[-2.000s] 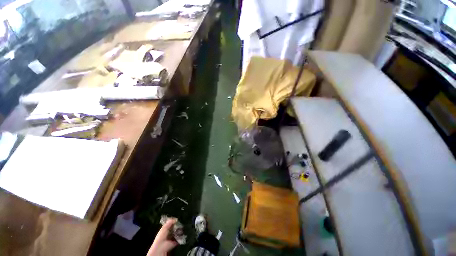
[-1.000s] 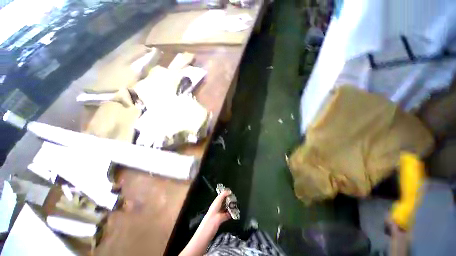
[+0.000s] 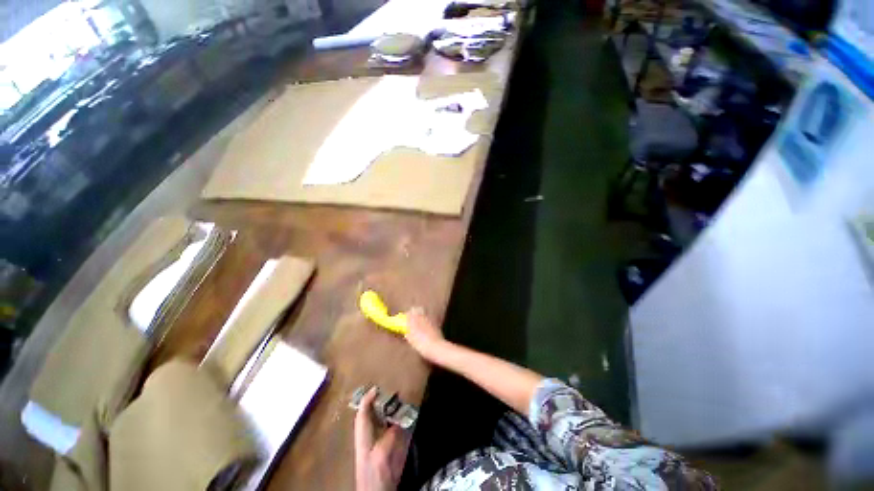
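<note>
My right hand (image 3: 422,336) holds the end of a bright yellow tool (image 3: 381,313), which is over or on the brown table (image 3: 335,242) near its right edge. My left hand (image 3: 379,451) holds a dark metallic block, likely a pattern weight (image 3: 385,407), at the table's near edge. Further up the table a white paper pattern piece (image 3: 379,134) lies on the flat khaki fabric lay (image 3: 278,144). Whether the tool touches the table I cannot tell.
Cut khaki stacks with white paper (image 3: 257,312) and a folded khaki pile (image 3: 177,432) lie on the left. Round bundles (image 3: 398,48) lie beyond the lay. A green floor aisle (image 3: 561,240) runs right of the table, beside a white panel (image 3: 719,316) and a chair (image 3: 661,129).
The view has moved forward along the table to the khaki lay. The yellow tool, first seen at the right a second ago, is now over the table in my right hand. My left hand still holds the block.
</note>
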